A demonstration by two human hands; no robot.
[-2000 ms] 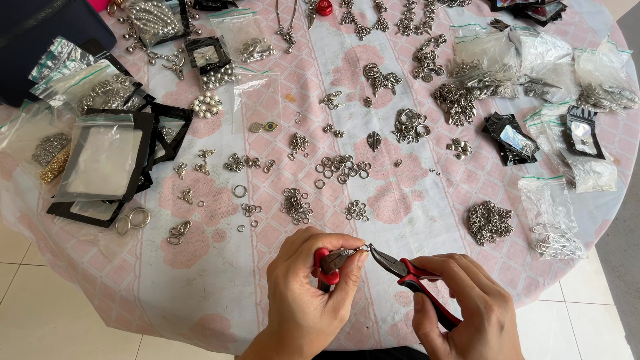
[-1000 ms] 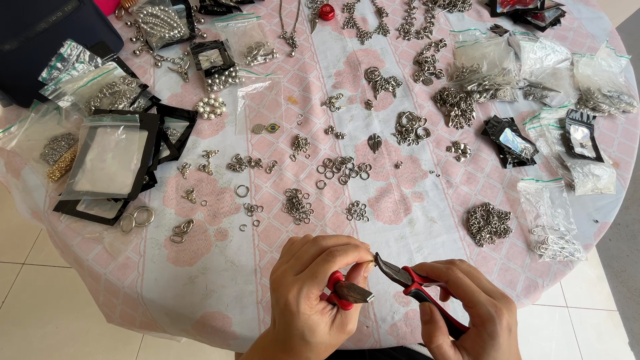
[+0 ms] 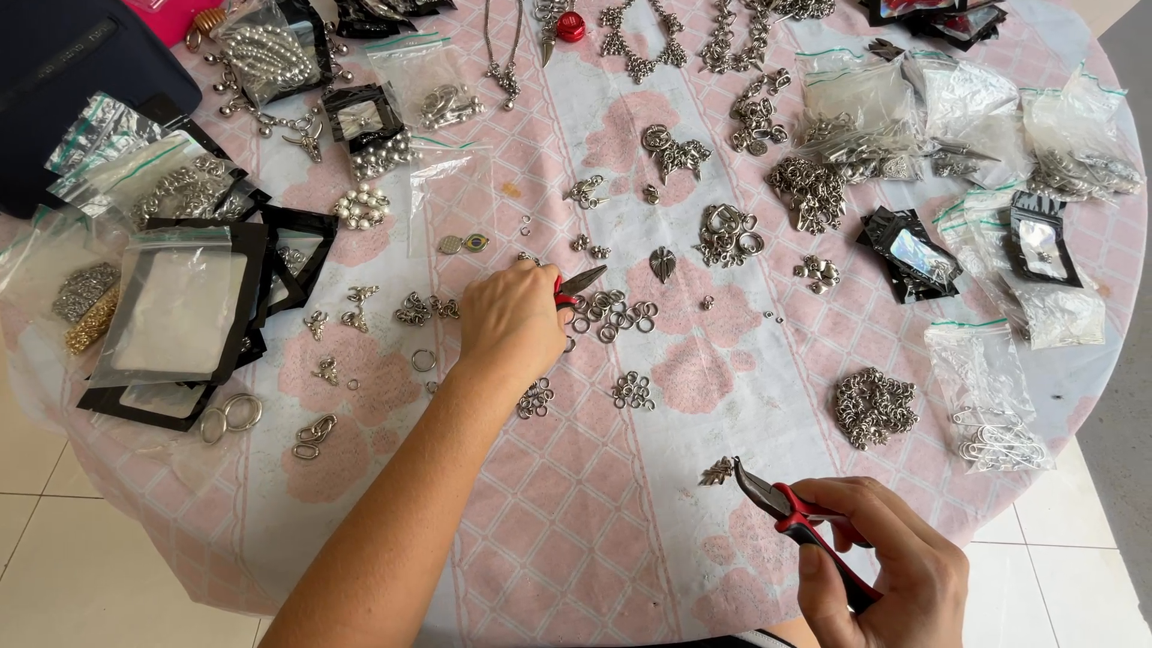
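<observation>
My left hand (image 3: 515, 319) reaches to the middle of the table with red-handled pliers (image 3: 580, 283) held in it, their jaws pointing right. Its fingertips are at a small pile of metal pieces, mostly hidden by the hand. Below and right of it lie loose jump rings (image 3: 612, 315). At the lower right, my right hand (image 3: 886, 558) grips red-and-black bent-nose pliers (image 3: 769, 495). At their tips hangs a small metal charm (image 3: 717, 472); how it is joined to them is too small to tell. Smaller jump rings (image 3: 633, 391) lie between the two hands.
Zip bags and black pouches (image 3: 180, 315) are piled at the left, beside a dark case (image 3: 85, 81). More bags (image 3: 864, 108) lie at the right, near a heap of chain (image 3: 875, 408). Charms, a leaf pendant (image 3: 662, 265) and necklaces (image 3: 643, 40) are spread over the patterned tablecloth.
My left hand has moved up and away from the right hand, to the small pieces mid-table, keeping its pliers. The charm now shows at the tips of the right hand's pliers.
</observation>
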